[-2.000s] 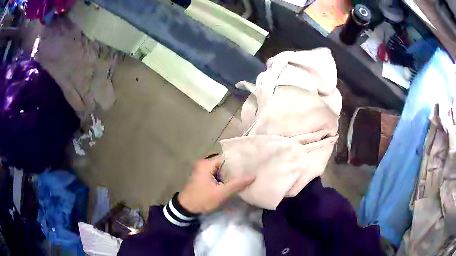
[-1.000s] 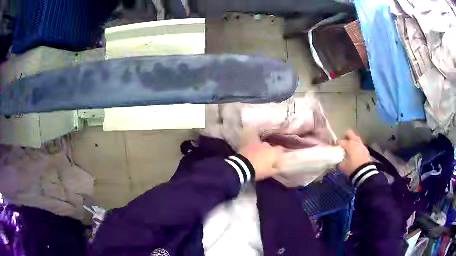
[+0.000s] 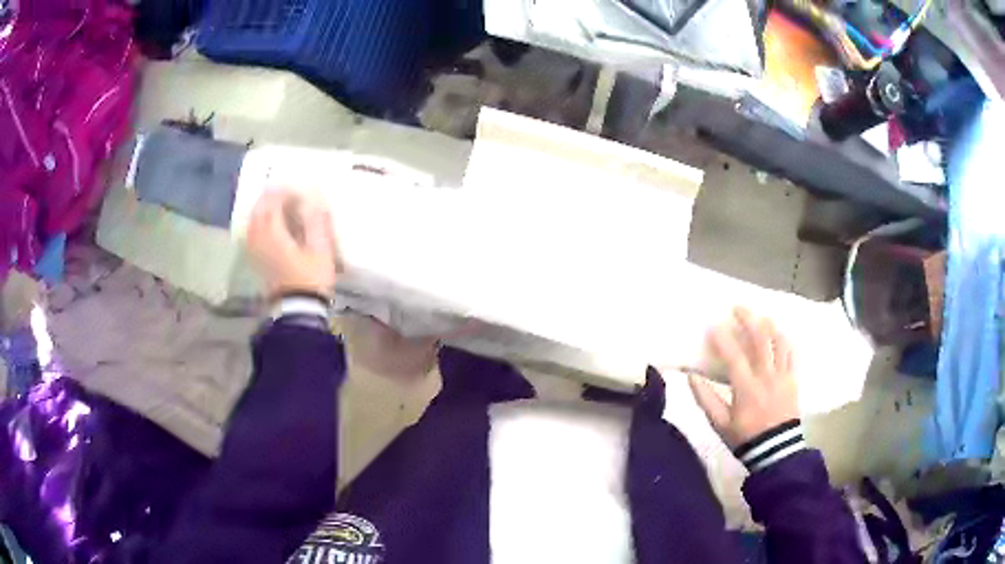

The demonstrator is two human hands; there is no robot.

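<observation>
The garment (image 3: 529,281), washed out to white, is stretched along the narrow pressing board and covers most of it. The board's dark grey-blue padding (image 3: 187,179) shows bare at its left end. My left hand (image 3: 291,245) is on the garment near its left edge, blurred, with bent fingers; whether it pinches the cloth is unclear. My right hand (image 3: 754,377) rests on the garment near its right end, fingers apart. A cream panel (image 3: 590,152) crosses at the board and sticks out beyond it.
A blue crate (image 3: 320,44) stands beyond the board. Magenta garments (image 3: 61,143) and a shiny purple heap (image 3: 88,474) are at left, beside a beige cloth heap (image 3: 143,342). A dark bottle (image 3: 882,94) is on the side bench. Light-blue cloth (image 3: 970,320) hangs at right.
The garment, earlier held bunched in my hands beside the bare board, is now spread over it. My left hand has moved left along the board, away from my right hand.
</observation>
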